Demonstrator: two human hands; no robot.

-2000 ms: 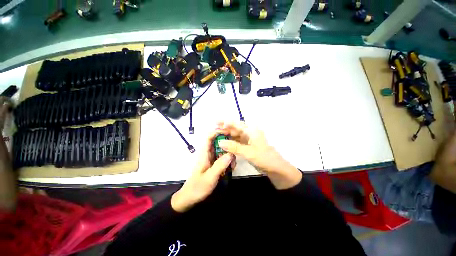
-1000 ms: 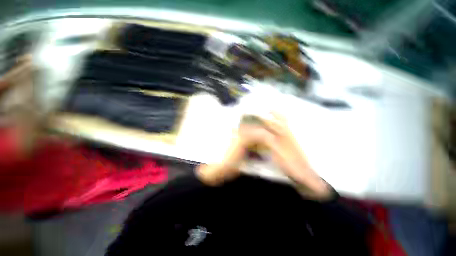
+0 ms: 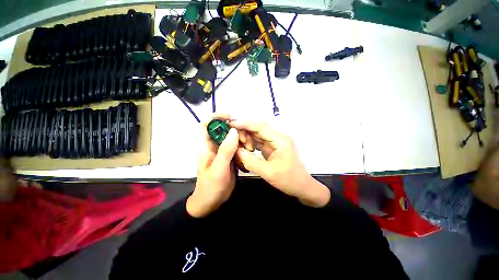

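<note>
My left hand (image 3: 216,170) holds a black case with a green circuit board (image 3: 218,131) showing at its rounded upper end. The left thumb lies along the board's side. My right hand (image 3: 278,158) touches the lower part of the same unit, its thumb and fingers bent around it. The hands hide most of the case, and a small orange-brown part shows between them. Both hands are above the front edge of the white bench (image 3: 323,126).
A pile of open units (image 3: 210,49) with cables lies top centre. Two loose black covers (image 3: 318,76) lie right of it. Rows of black cases (image 3: 68,131) stand on cardboard (image 3: 143,136) at left. More open units (image 3: 465,87) lie at right. People sit on both sides.
The board end has moved left and up and shows more openly between the hands. My right hand has shifted lower on the unit. The view swung away with blur and came back.
</note>
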